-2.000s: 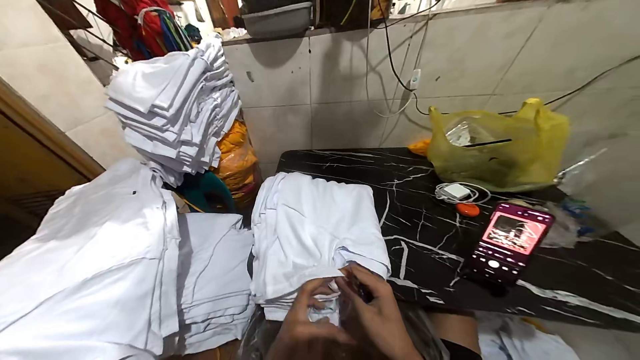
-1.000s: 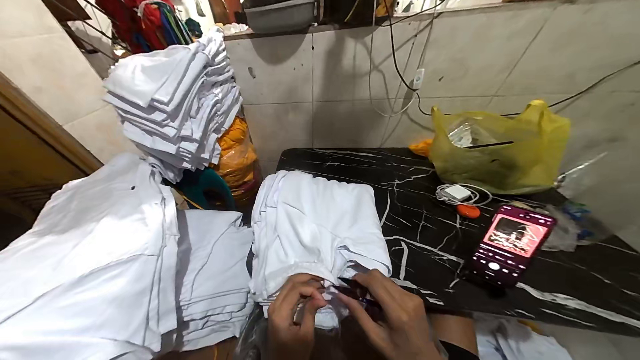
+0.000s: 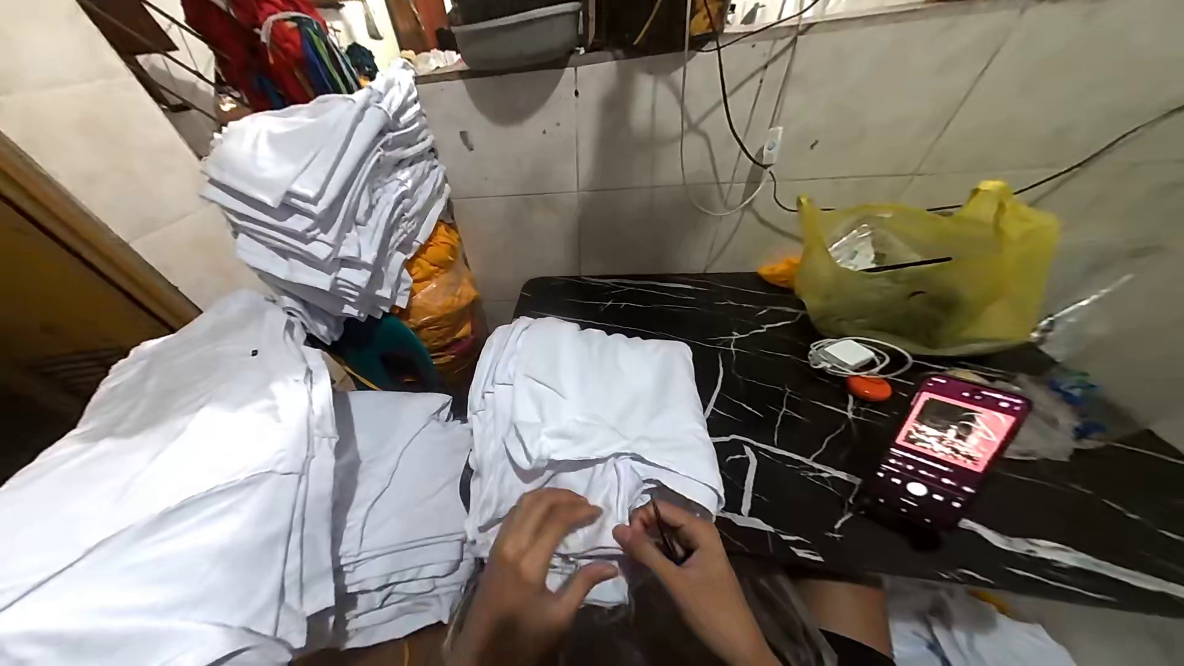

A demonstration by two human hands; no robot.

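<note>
A folded pile of white cloth garments (image 3: 601, 388) lies at the near left end of the black marble-patterned table (image 3: 777, 407). My left hand (image 3: 532, 573) is over the pile's near edge, thumb and fingers apart, with nothing seen between them. Just right of it, my right hand (image 3: 684, 564) holds a small dark tool (image 3: 660, 529), perhaps thread snips, and its fingertips are at a raised fold of the top garment. The tool is partly hidden by the fingers. More white garments (image 3: 398, 499) are stacked to the left, beside a larger spread heap (image 3: 166, 481).
A tall stack of white garments (image 3: 324, 194) stands at the back left by an orange bag (image 3: 442, 287). On the table are a lit phone (image 3: 953, 444), a white charger with cable (image 3: 846, 354), an orange-red round object (image 3: 869, 388) and a yellow plastic bag (image 3: 925, 277).
My left hand's fingers have spread apart from the cloth they were pinching beside my right hand. The right hand stays near the same edge with the dark tool.
</note>
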